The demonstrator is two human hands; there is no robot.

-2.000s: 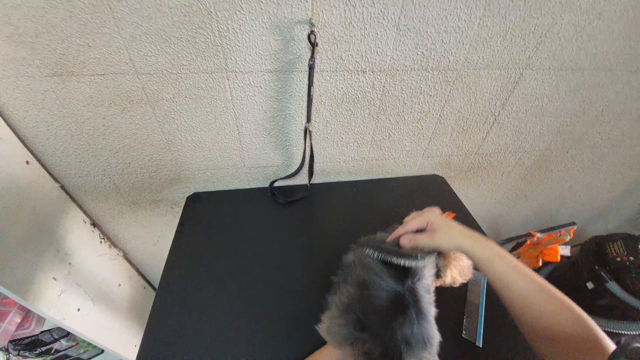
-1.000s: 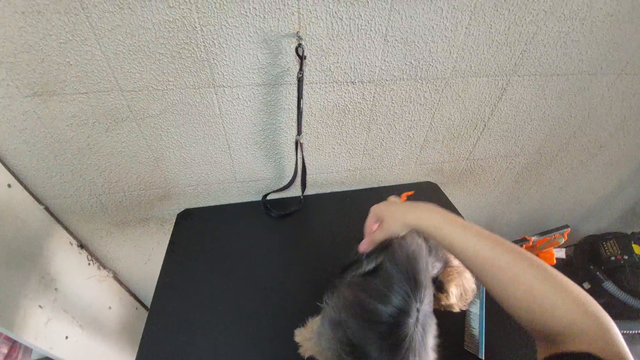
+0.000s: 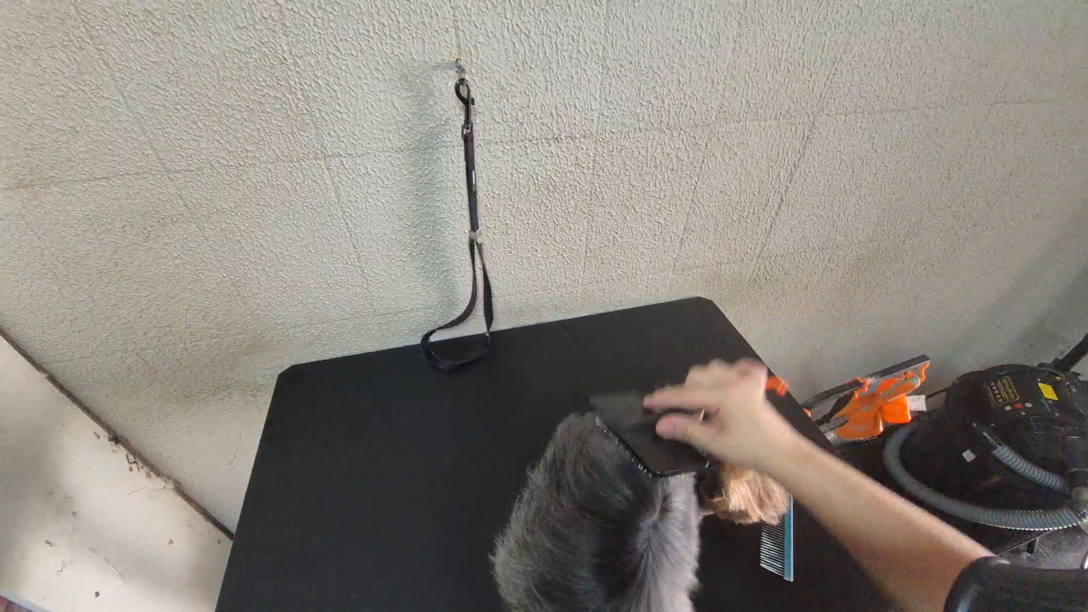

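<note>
My right hand (image 3: 722, 412) is closed around a slicker brush, of which the flat black head (image 3: 650, 433) shows with its pins against the fur. Under it a dog with long grey fur (image 3: 603, 527) is on the black grooming table (image 3: 382, 476). Tan fur (image 3: 744, 495) shows just below my right wrist. A metal comb with a blue spine (image 3: 778, 544) lies on the table beside the dog, partly covered by that fur. An orange tip (image 3: 776, 385) sticks out behind my right hand. My left hand is out of view.
A black grooming loop (image 3: 473, 195) hangs from a wall hook down to the table's back edge. To the right stand an orange and black tool or holder (image 3: 884, 404) and a black machine (image 3: 1011, 425) with a grey ribbed hose (image 3: 952, 501). A pale, stained panel (image 3: 93, 484) is at the left.
The brush head, hidden a second ago, is in sight again over the grey fur. My right hand has turned, and the comb shows more than a second ago.
</note>
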